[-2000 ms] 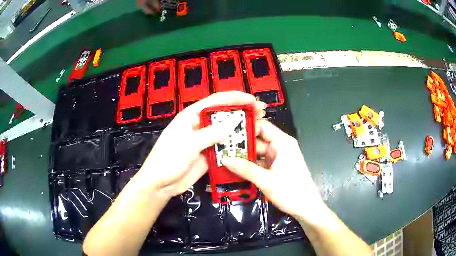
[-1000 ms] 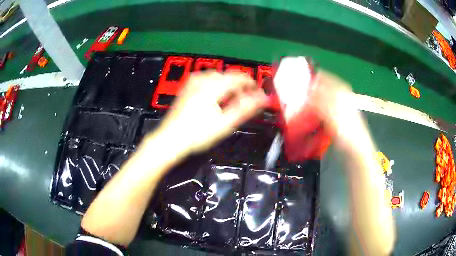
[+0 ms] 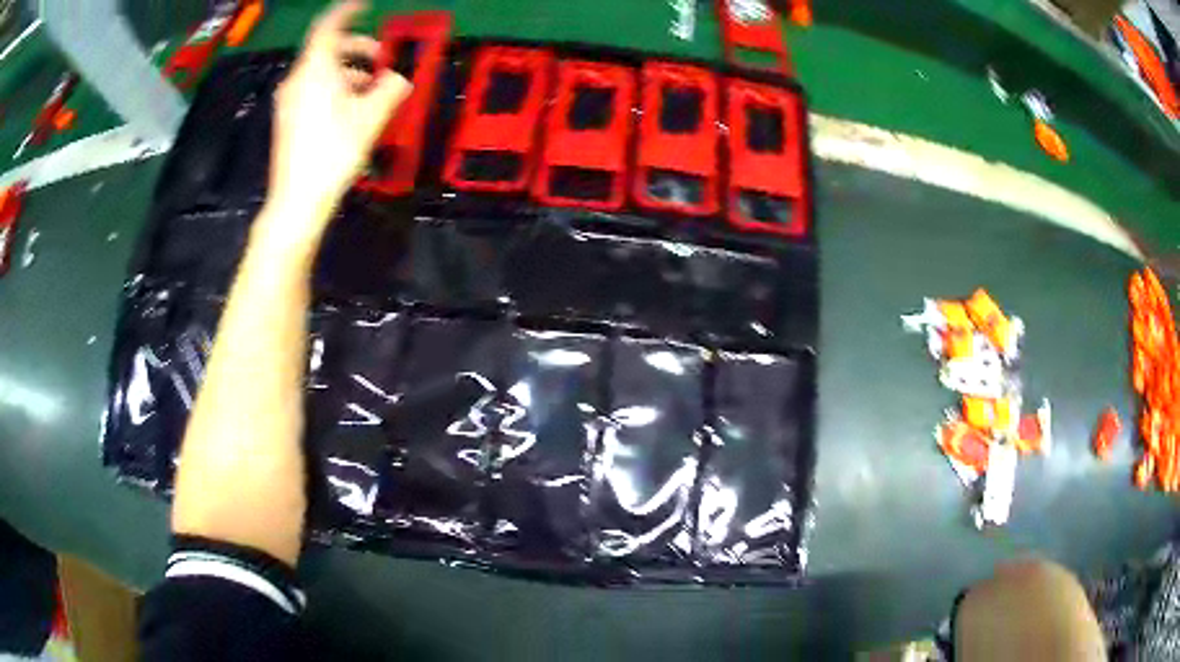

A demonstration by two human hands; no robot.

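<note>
My left hand (image 3: 330, 123) is at the upper left of the black blister tray (image 3: 518, 272), its fingertips on the left side of a red front housing (image 3: 412, 110). That housing is tilted and overlaps the tray's far edge. Four more red front housings (image 3: 582, 136) lie in a row in the tray's far pockets. My right hand (image 3: 1029, 614) seems to be the blurred, skin-coloured shape cut off by the bottom right edge; its fingers cannot be made out. A part-assembled unit (image 3: 754, 32) lies on the belt, cut off by the top edge.
White modules with orange parts (image 3: 977, 388) lie piled on the green bench right of the tray. A heap of loose orange parts (image 3: 1152, 382) is at the far right. The green conveyor belt (image 3: 906, 117) runs beyond the tray. A grey post (image 3: 123, 71) stands upper left.
My left hand has moved left and away to the leftmost housing. My right hand has left the tray area. The red unit with the white module is out of my hands; a similar one shows on the belt.
</note>
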